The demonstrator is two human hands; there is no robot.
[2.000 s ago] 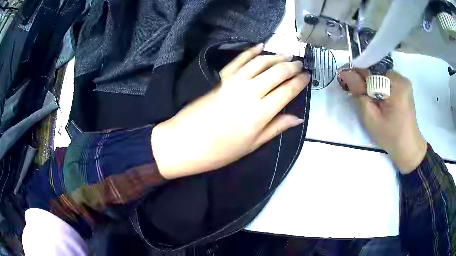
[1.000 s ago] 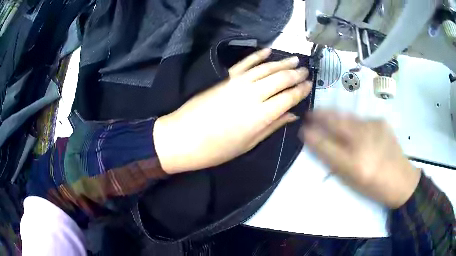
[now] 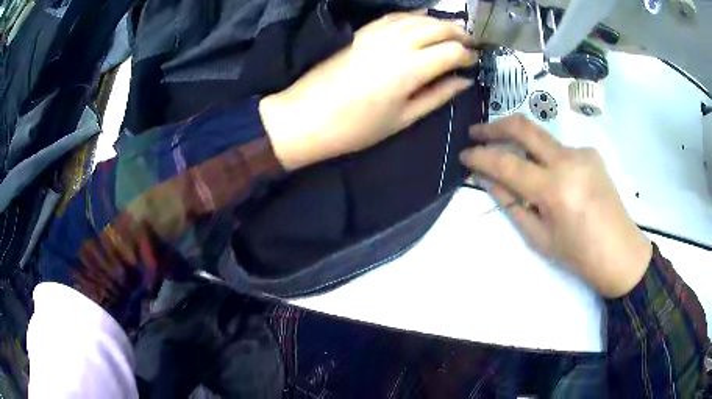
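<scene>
A dark garment panel [image 3: 336, 203] with pale stitch lines lies on the white table, its right edge running up to the presser foot [image 3: 485, 68]. My left hand [image 3: 375, 90] lies flat on the cloth, fingertips just left of the foot. My right hand [image 3: 554, 195] is at the cloth's right edge, thumb and fingers touching it below the foot; whether it pinches the edge is unclear. A thin pointed pick [image 3: 500, 209] sticks out from under the right hand's fingers. The panel's lower edge is turned up and curves toward the left.
The white machine head [image 3: 585, 23] is at upper right, with a cream ribbed knob [image 3: 586, 97] below it. A slotted plate [image 3: 509, 82] and small round metal disc [image 3: 543, 104] lie right of the foot. Dark garments [image 3: 47, 148] heap at left. A lap in plaid is below.
The panel and my left hand have moved up, away from the wearer. My right hand has come from beside the knob down to the cloth's right edge.
</scene>
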